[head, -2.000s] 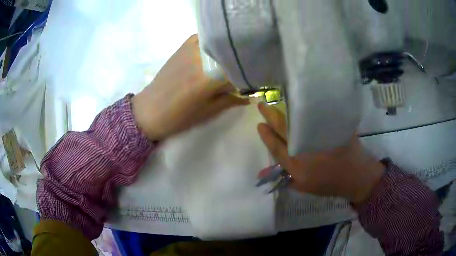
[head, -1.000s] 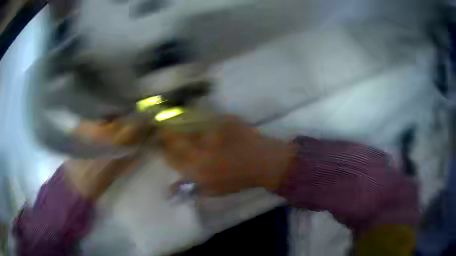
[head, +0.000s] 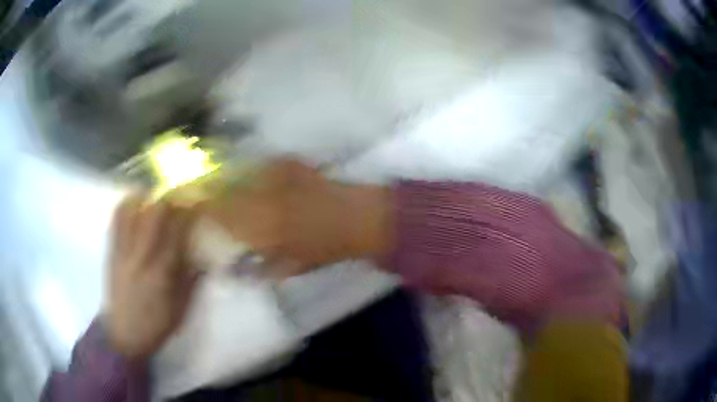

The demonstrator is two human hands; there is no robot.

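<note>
The view is blurred. My left hand (head: 148, 271) is at the left, fingers up beside the bright yellow-lit sewing area (head: 182, 163). My right hand (head: 295, 216) reaches in from the right, its fingers just below that light and close to my left hand. A white fabric piece (head: 224, 330) shows between and below my hands, down to the table edge. A small greyish shine under my right hand looks like the thread snips (head: 250, 263). My fingertips are smeared, so my left hand's hold on the fabric cannot be told.
The blurred machine head (head: 86, 102) is at the upper left. The white machine table (head: 334, 294) ends at a dark gap below. White cloth (head: 472, 353) lies below my right forearm, and more pale cloth (head: 645, 188) is at the far right.
The view has swung right, so the machine and both hands now appear farther left. My hands remain near the yellow-lit area, now close together, with my left fingers pointing more upward.
</note>
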